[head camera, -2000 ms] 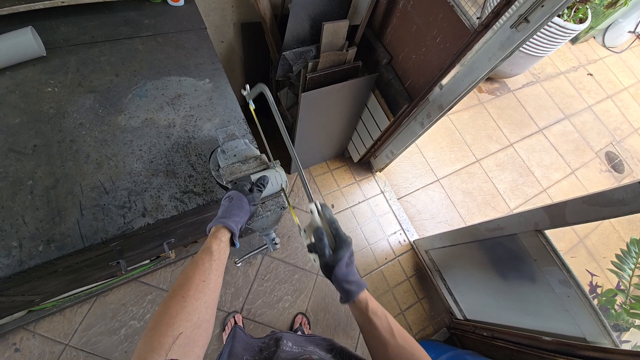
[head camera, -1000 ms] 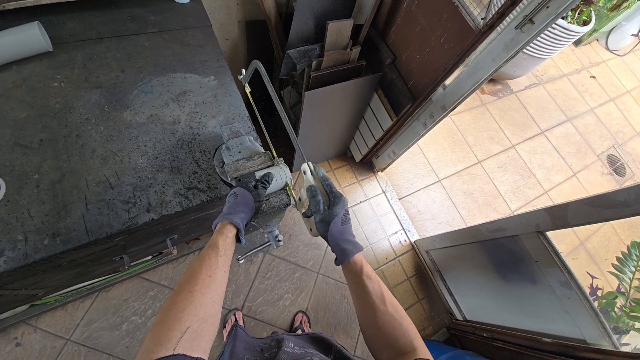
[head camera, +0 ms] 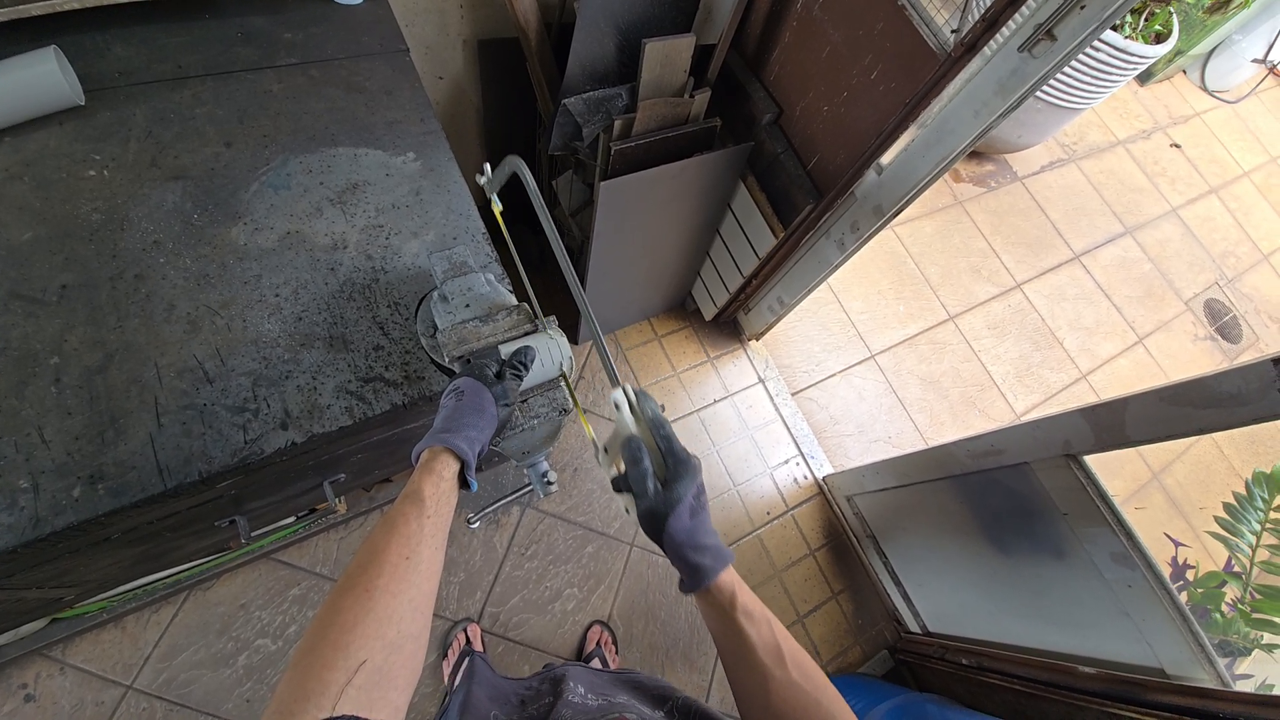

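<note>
My right hand (head camera: 662, 480), in a dark-coated work glove, is closed around the pale handle of a hacksaw (head camera: 568, 262). The saw's yellow-marked blade crosses a short white plastic pipe (head camera: 540, 359) near its right end. A grey bench vise (head camera: 478, 312) at the workbench corner has the pipe between its jaws. My left hand (head camera: 475, 402), gloved alike, rests on the pipe and the vise, thumb on the pipe's top. Whether its fingers wrap around the pipe is hidden. How deep the blade sits in the pipe cannot be told.
A dark workbench (head camera: 250, 250) fills the left, with a larger white pipe (head camera: 38, 88) on it. Boards and panels (head camera: 660, 235) lean behind the vise. A metal-framed door (head camera: 990, 540) stands at the right, by a tiled floor and a ribbed planter (head camera: 1090, 80). My sandalled feet are below.
The hacksaw and my right hand have moved back and forth: up toward the vise a second ago, now drawn back down toward me. My left hand stays at the pipe.
</note>
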